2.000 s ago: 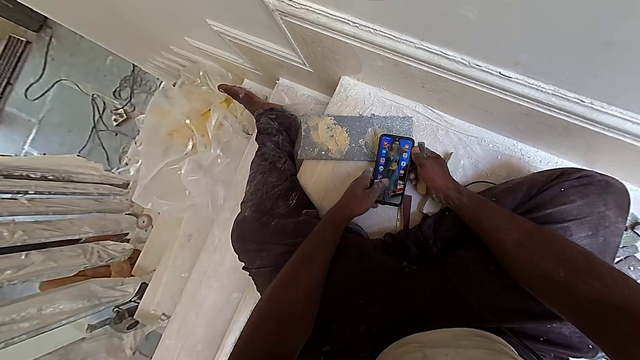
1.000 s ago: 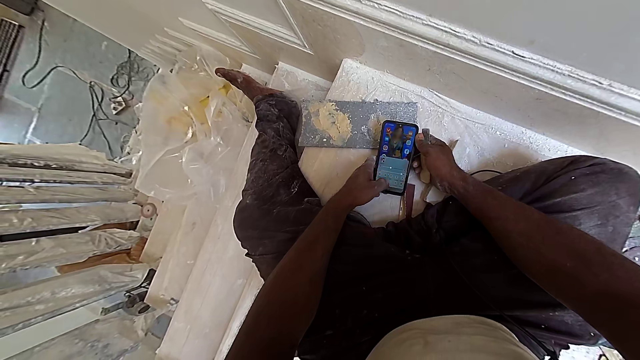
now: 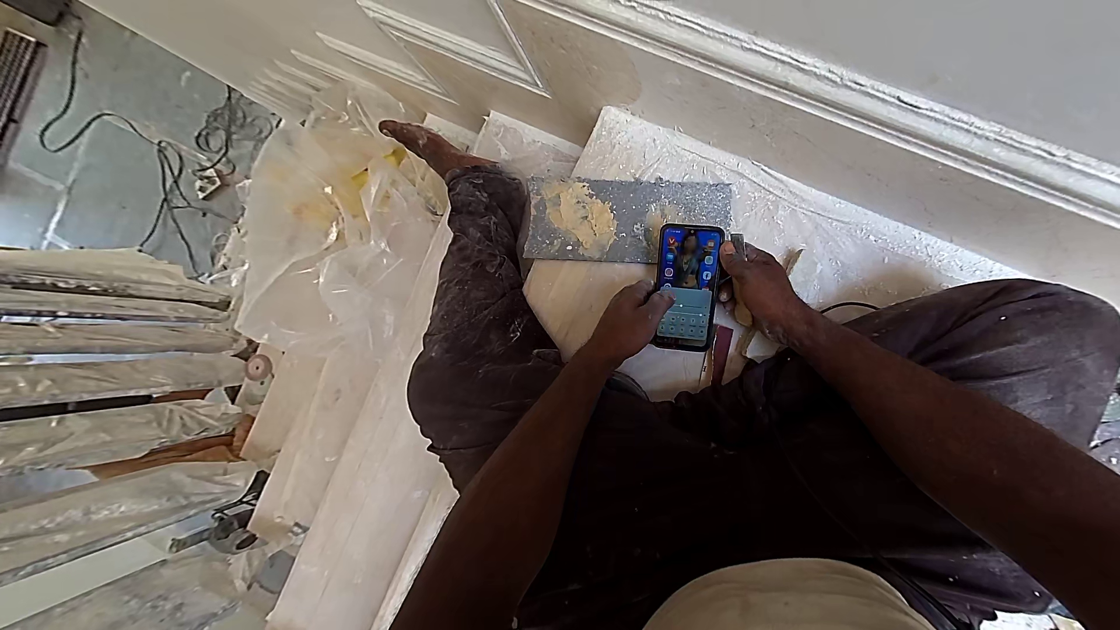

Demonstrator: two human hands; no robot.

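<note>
A lit smartphone (image 3: 689, 287) is held upright between both hands above a stair tread. My left hand (image 3: 628, 322) grips its lower left side, the thumb over the lower part of the screen. My right hand (image 3: 759, 287) is at the phone's right edge, and a narrow tool with a metal end (image 3: 738, 247) is also in its fingers; its kind cannot be told. Behind the phone a grey board (image 3: 630, 210) lies on the tread, with a patch of yellowish paste (image 3: 579, 217) on it. A dark red strip (image 3: 721, 354) is just below the phone.
Dusty steps (image 3: 341, 472) descend to the left, partly under crumpled plastic sheeting (image 3: 306, 227). A panelled wall (image 3: 700, 114) runs along the top. Plastic-wrapped balusters (image 3: 105, 381) stand at the left. Dark cables (image 3: 166, 175) lie on the grey floor below.
A light panel has appeared over the lower part of the phone's screen since the earliest frame. Both hands have stayed at the phone.
</note>
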